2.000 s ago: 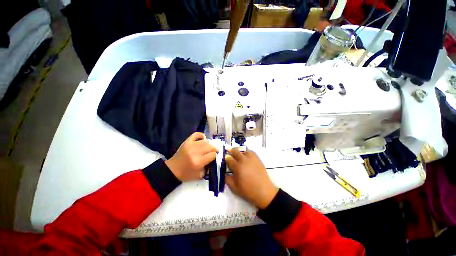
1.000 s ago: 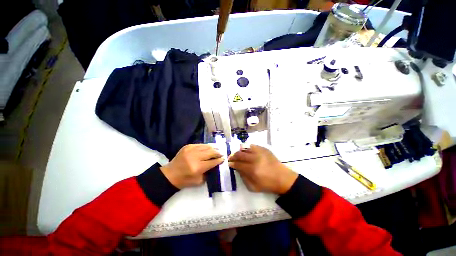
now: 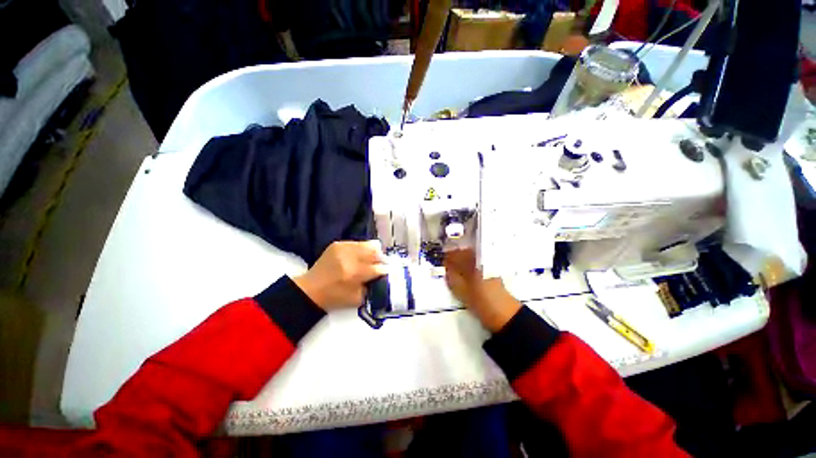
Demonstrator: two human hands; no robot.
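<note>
The sewing machine (image 3: 528,197) has a white head with a yellow warning triangle. The dark garment piece (image 3: 286,183) lies heaped left of the head. A dark strip with a white band (image 3: 400,291) comes out below the presser foot area toward the front edge. My left hand (image 3: 340,275) holds the work at the left of the strip, its fingertips on the edge by the foot. My right hand (image 3: 474,288) is raised at the right of the needle area, its fingertips hidden against the machine head, so its grip cannot be told. The needle is not clearly visible.
Yellow-handled snips (image 3: 620,324) lie on the white table (image 3: 179,331) right of my right hand. Small dark cut parts (image 3: 707,282) lie under the arm's right end. A clear jar (image 3: 604,76) stands behind the arm. A blue trough (image 3: 295,80) runs along the back.
My right hand has left the strip and moved up and right, to the machine head. My left hand has shifted slightly up. Less of the strip shows in front of the foot.
</note>
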